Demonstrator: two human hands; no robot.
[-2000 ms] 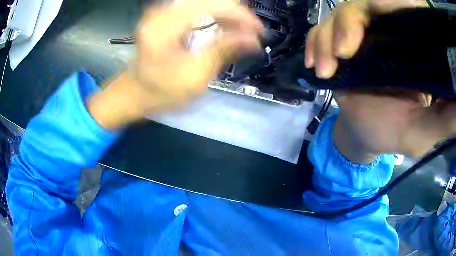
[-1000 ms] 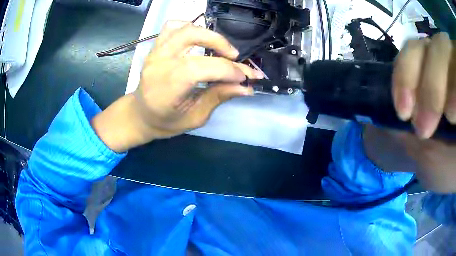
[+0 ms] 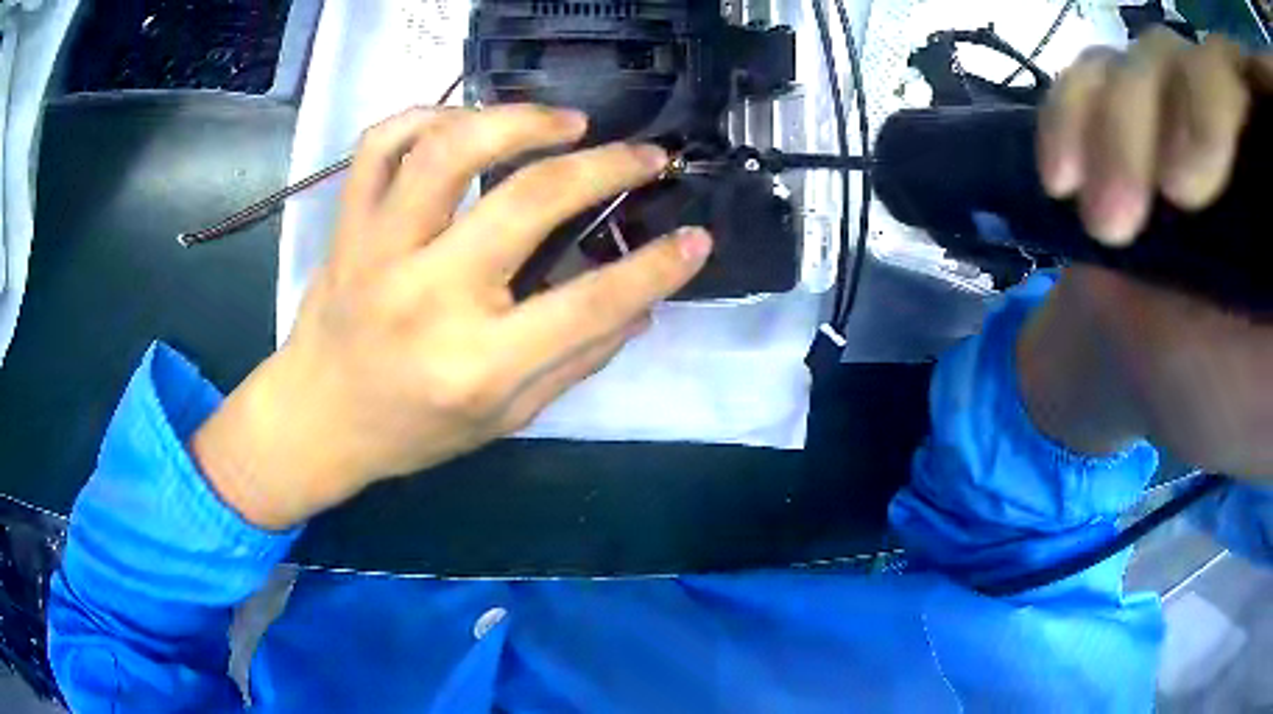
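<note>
My right hand (image 3: 1145, 154) grips the thick black electric screwdriver (image 3: 963, 175), held sideways. Its thin bit points left, with the tip at the black inner frame (image 3: 593, 84) in the white housing (image 3: 817, 209). A small shiny piece, perhaps a screw, shows by the tip. My left hand (image 3: 447, 279) lies spread over the housing's left part, index fingertip beside the bit tip, thumb on a black part. Its palm hides part of the housing. I cannot tell if it holds anything.
A white sheet (image 3: 656, 412) lies under the housing. A thin brown wire (image 3: 265, 209) sticks out left. Black cables with a plug end (image 3: 827, 345) run along the housing's right side. Another housing with black parts (image 3: 914, 251) is at right. A dark tray (image 3: 175, 49) is at upper left.
The housing and sheet appear further left in view. My left hand has gone from pinching near the bit to lying spread over the housing. The bit is now visible, reaching the inner frame.
</note>
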